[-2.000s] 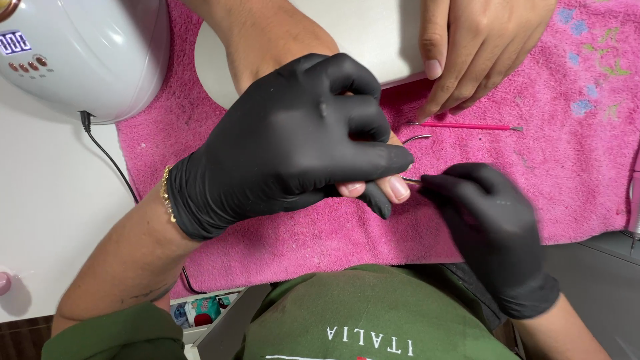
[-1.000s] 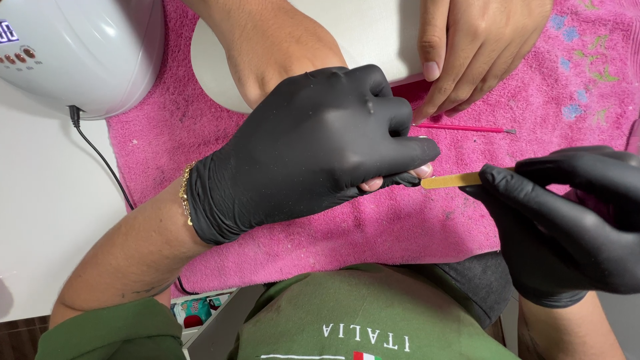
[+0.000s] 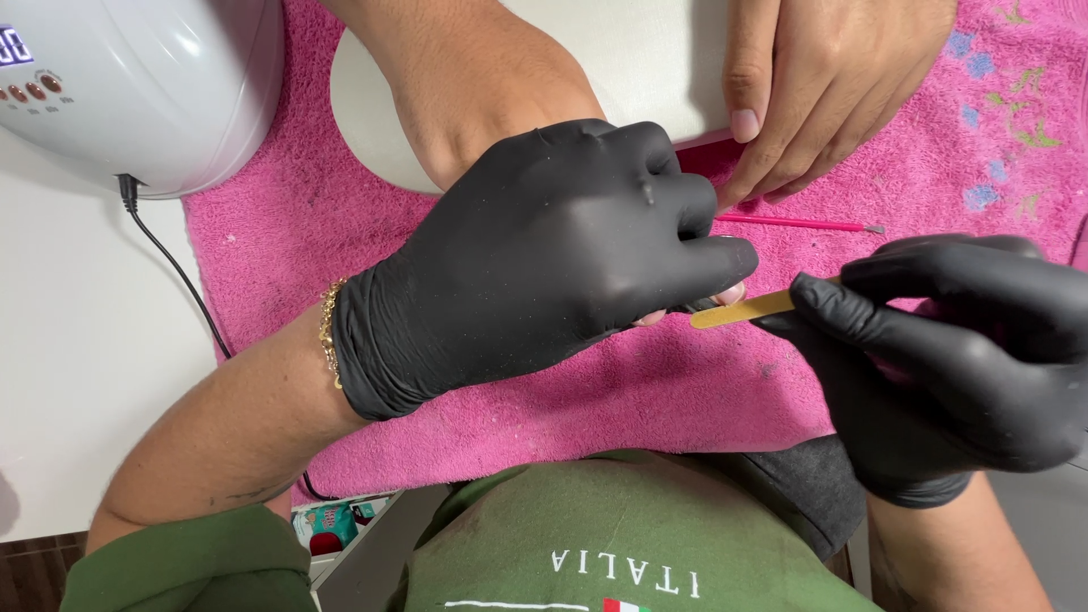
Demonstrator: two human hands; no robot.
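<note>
My left hand [image 3: 569,255], in a black glove with a gold chain bracelet at the wrist, is closed around fingers of another person's hand [image 3: 493,93]. A fingertip with its nail [image 3: 731,294] shows below my index finger; the other held fingers are mostly hidden. My right hand [image 3: 943,340], also black-gloved, pinches a yellow nail file [image 3: 744,309] between thumb and fingers. The file's rounded end lies at that fingertip; whether it touches the nail, I cannot tell.
A pink towel [image 3: 527,416] covers the table, with a white armrest [image 3: 374,110] on it. The person's other hand [image 3: 824,85] rests near a pink-handled brush [image 3: 799,223]. A white nail lamp [image 3: 161,85] with a black cable [image 3: 174,263] stands at left. Below is an open drawer [image 3: 348,548].
Two seconds ago my right hand was at the fingertip with a thin tool; now it holds the yellow file, first seen one second ago. My left hand keeps its hold, turned more over the fingers.
</note>
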